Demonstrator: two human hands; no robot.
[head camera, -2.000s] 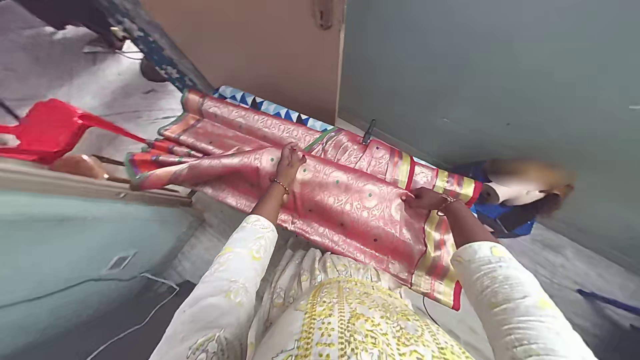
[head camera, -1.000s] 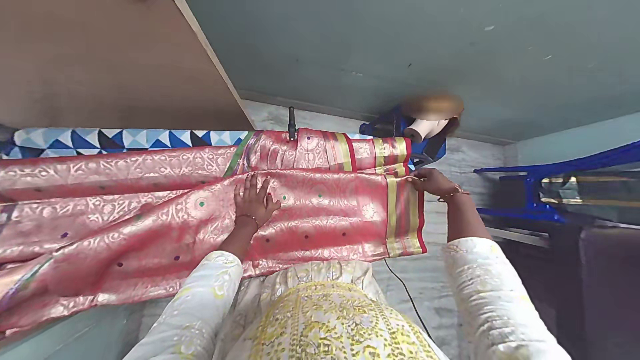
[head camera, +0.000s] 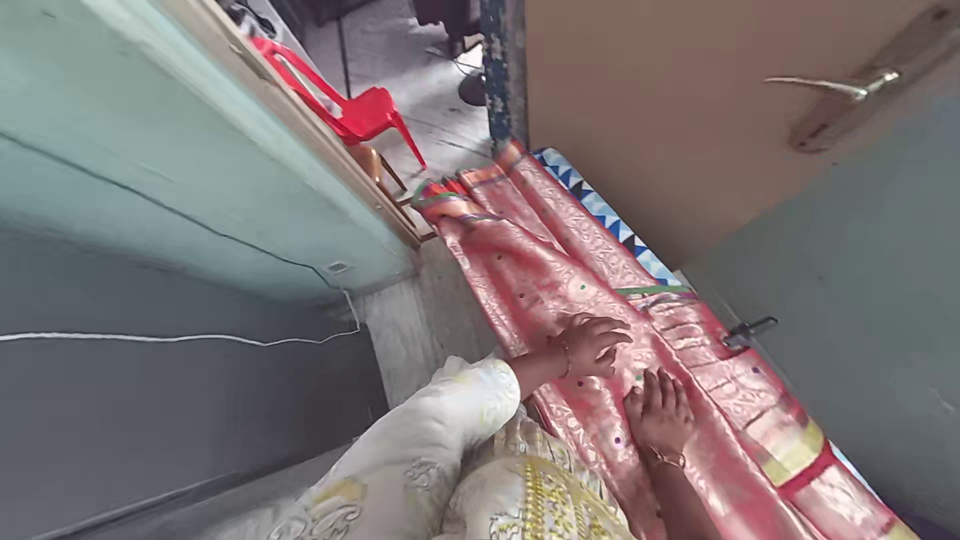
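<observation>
A pink brocade cloth with gold patterning and a green stripe (head camera: 540, 270) lies spread lengthwise over a surface, with several folds at its far end. My left hand (head camera: 592, 345) is over the cloth near its middle, fingers spread and slightly bent. Just to the right, my right hand (head camera: 661, 412) rests flat on the cloth with its fingers extended. Neither hand grasps the fabric. A blue and white triangle-patterned covering (head camera: 600, 214) shows along the cloth's right side. Near the cloth's right edge is a dark handle-like object (head camera: 748, 331), whose kind I cannot tell.
A brown door (head camera: 637, 97) with a metal handle (head camera: 859, 88) stands at the upper right. Beyond the doorway is a red plastic chair (head camera: 367, 112). A green and grey wall (head camera: 187, 187) runs along the left, with a white cable (head camera: 225, 337) hanging against it.
The view has swung left to the doorway. My right hand has left the yellow-banded end of the cloth and is now beside my left hand, on its middle.
</observation>
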